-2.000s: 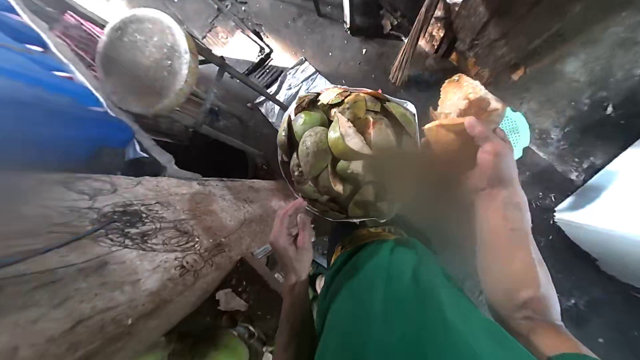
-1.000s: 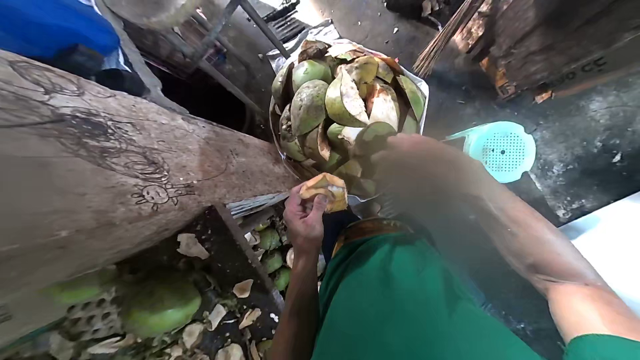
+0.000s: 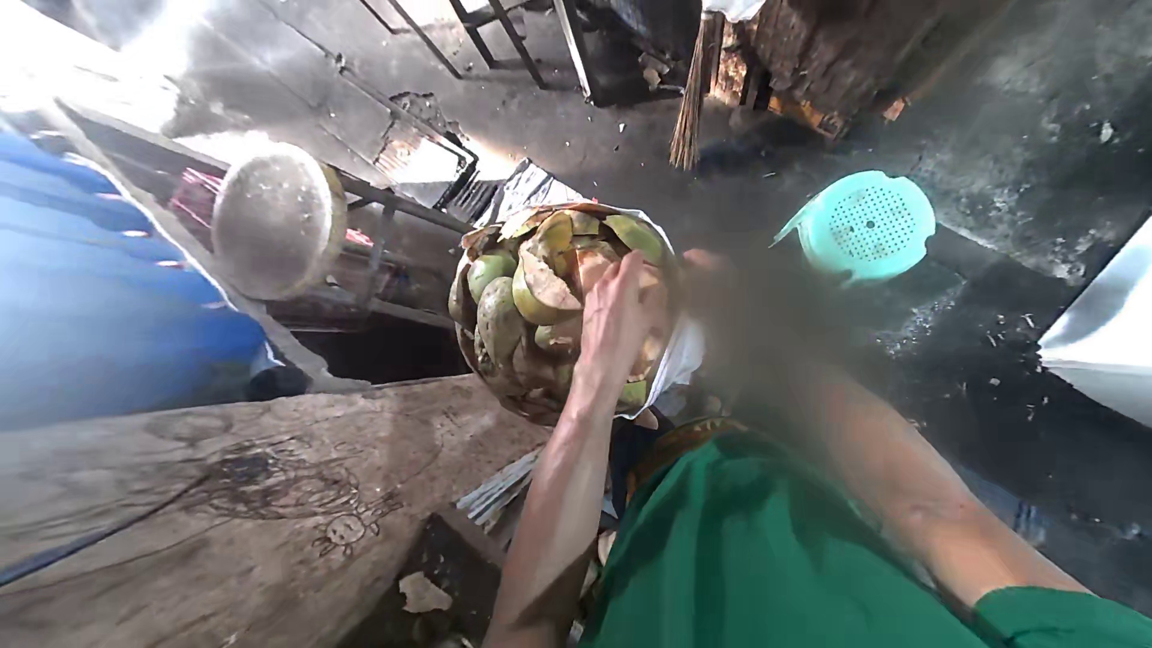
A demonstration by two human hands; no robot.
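Observation:
A round container [image 3: 661, 236] with a pale rim is heaped with green and brown coconut husk pieces [image 3: 500, 317], some showing pale inner faces. My left hand [image 3: 616, 301] reaches over the right part of the heap, its fingers down among the pieces; whether it grips one cannot be seen. At the container's right side is my right hand [image 3: 706, 263], mostly hidden by a dark blur, with only some fingers showing. What it holds, if anything, is hidden. White cloth or sacking [image 3: 682, 355] hangs along the container's near right side.
A turquoise plastic stool [image 3: 871, 225] with a perforated top stands to the right. At the left are a wooden slab [image 3: 270, 486] with drawn marks, a blue tarp-like surface [image 3: 108, 288] and a round pale-topped object [image 3: 270, 220]. A stick broom [image 3: 688, 121] and metal frames are beyond.
My left hand has moved from the container's near edge onto the husks; the husk piece it held there a second ago is no longer visible in it. The view has shifted.

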